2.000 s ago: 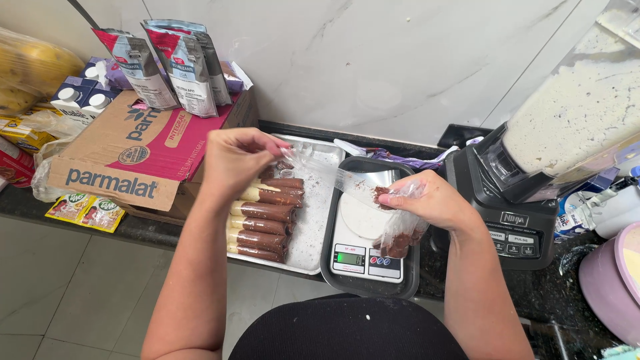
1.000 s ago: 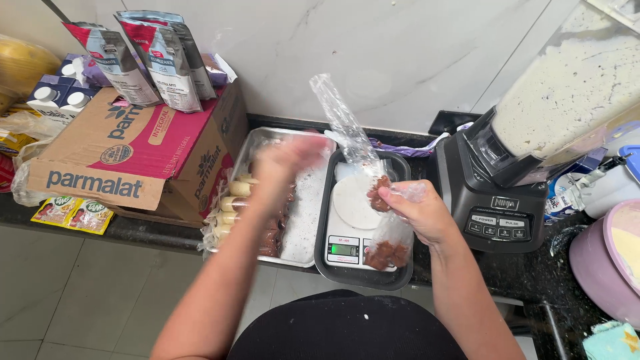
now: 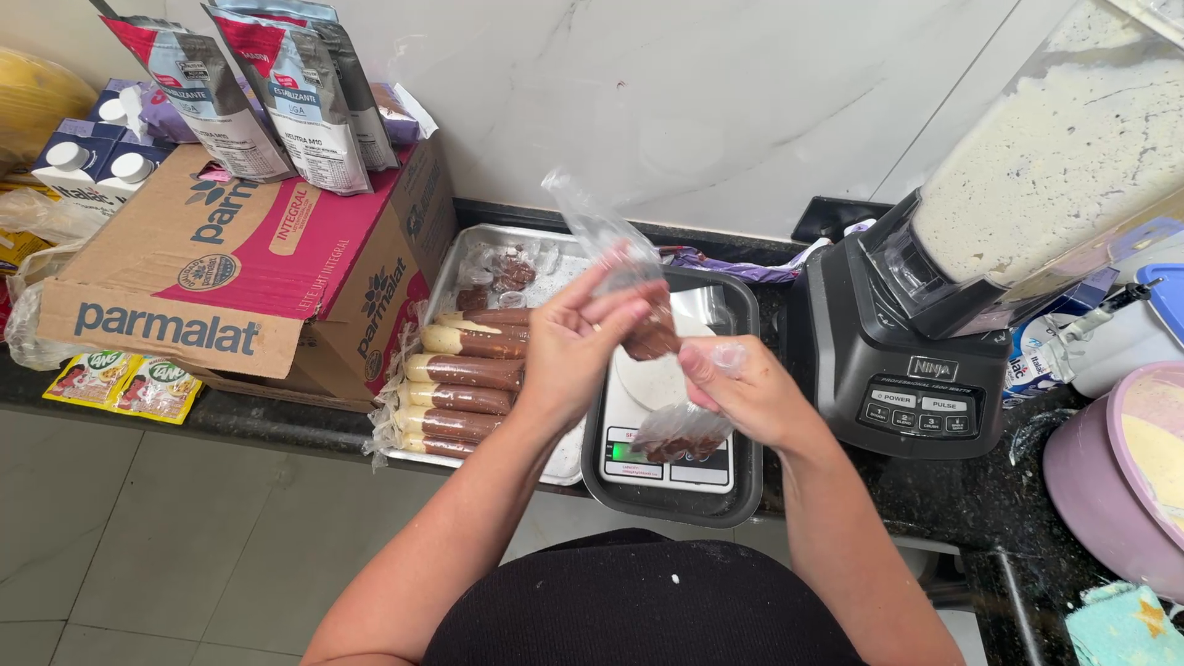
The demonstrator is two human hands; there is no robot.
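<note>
Above the white digital kitchen scale (image 3: 618, 470), my right hand (image 3: 745, 388) grips a clear plastic bag (image 3: 652, 335) with brown chocolate filling in it. My left hand (image 3: 587, 328) touches the bag's upper part, its fingers around the plastic. Another clear bag part with brown filling (image 3: 683, 446) hangs below my right hand, over the scale's display end. The scale sits in a dark tray (image 3: 751, 324). To the left, filled tube bags (image 3: 467, 370), cream at one end and brown along the rest, lie stacked on a metal tray (image 3: 558, 470). Small brown-filled bags (image 3: 513, 268) lie at its back.
A Parmalat cardboard box (image 3: 351, 305) with foil pouches (image 3: 310, 111) on top stands left. A Ninja blender (image 3: 897, 370) holding a pale mixture stands right, beside a pink tub (image 3: 1078, 453) and a turquoise cloth (image 3: 1124, 624). A marble wall (image 3: 666, 102) is behind.
My left hand has come back from over the metal tray to the bag at my right hand. The small brown-filled bags at the back of the metal tray are now more plainly in view.
</note>
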